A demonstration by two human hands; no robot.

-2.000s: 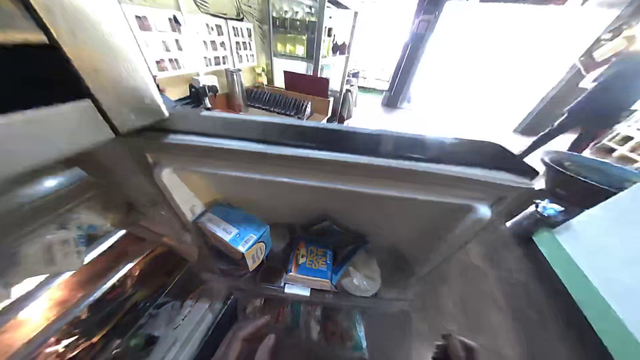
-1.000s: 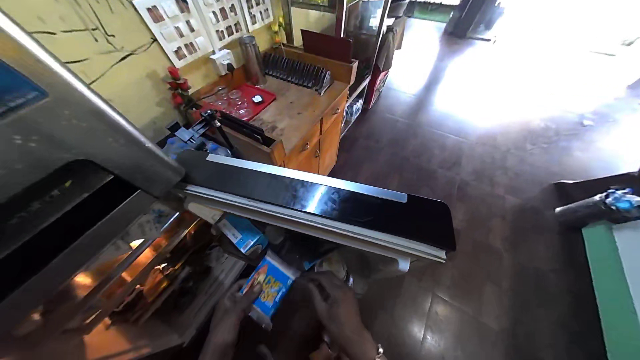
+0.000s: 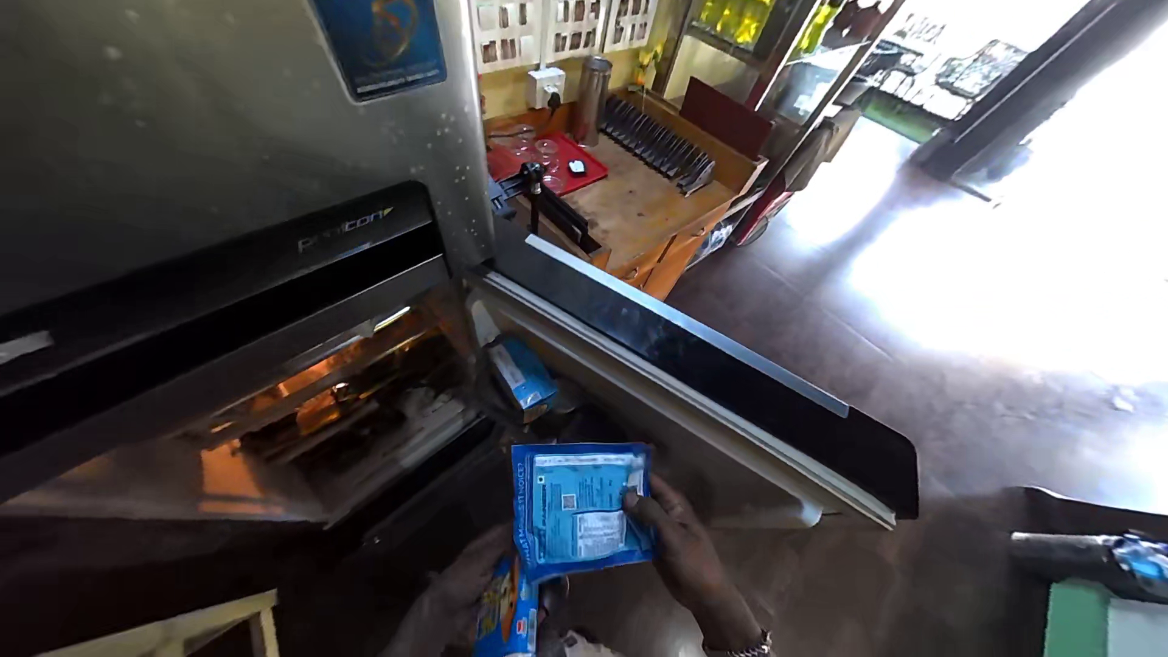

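Observation:
My right hand (image 3: pixel 675 538) pinches the right edge of a blue printed plastic packet (image 3: pixel 584 506), its printed back turned up. Below and to the left, my left hand (image 3: pixel 465 579) is closed on a second blue packet (image 3: pixel 511 611) with a coloured front, partly covered by the first. Both hands are in front of the opened refrigerator door (image 3: pixel 712 365). A blue and white carton (image 3: pixel 522 376) stands in the door's inner shelf. Orange light shows inside the refrigerator compartment (image 3: pixel 338 411).
A wooden cabinet (image 3: pixel 630 210) beyond the door holds a red tray (image 3: pixel 566 164), a steel cylinder (image 3: pixel 593 96) and a row of dark plates or trays (image 3: pixel 657 141). A glass-fronted shelf (image 3: pixel 803 82) stands behind. A green-edged surface (image 3: pixel 1077 620) is at lower right.
One second ago a single blue packet showed at my hands; now two show, one in each hand. The packet in my right hand is raised in front of the door shelf.

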